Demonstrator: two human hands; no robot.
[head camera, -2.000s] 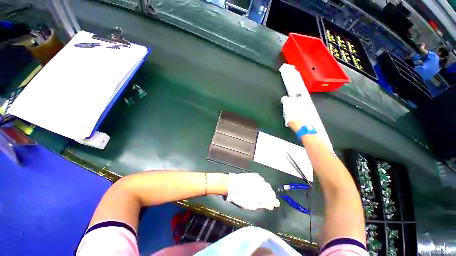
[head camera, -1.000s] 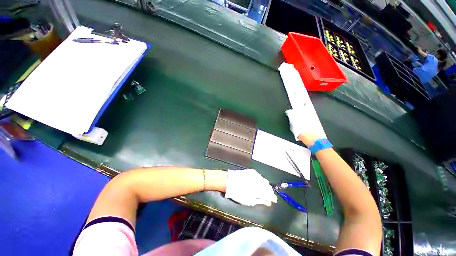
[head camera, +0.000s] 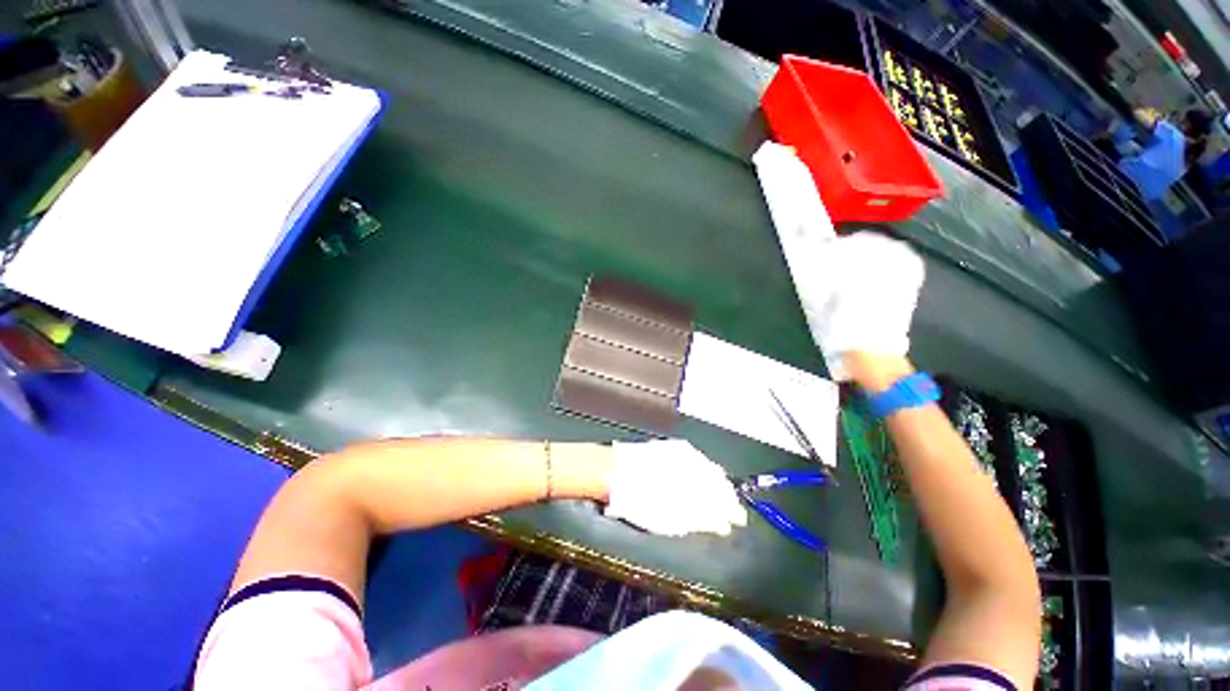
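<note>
My left hand (head camera: 673, 489), in a white glove, lies near the table's front edge, beside the blue-handled nippers (head camera: 782, 510); nothing shows in it. My right hand (head camera: 874, 294), in a white glove, is over the long white wrapped bundle (head camera: 792, 216) just below the red bin; whether it grips the bundle cannot be told. The grooved plate (head camera: 626, 354) lies left of the white sheet (head camera: 743, 389). The tweezers (head camera: 801, 433) lie over the sheet's right part. Thin green rails (head camera: 875, 483) lie right of the sheet, partly beside my right forearm.
The red parts bin (head camera: 850, 143) stands at the back right. A black compartment tray (head camera: 1075, 506) with loose green boards is at the right, partly behind my right arm. A clipboard with white papers (head camera: 192, 203) lies left, with small green pieces (head camera: 349, 228) beside it. A person (head camera: 1157, 155) is far right.
My right hand has moved right along the bundle, and more of the green rails shows than two seconds ago. My left hand has hardly moved. The whole view has shifted slightly.
</note>
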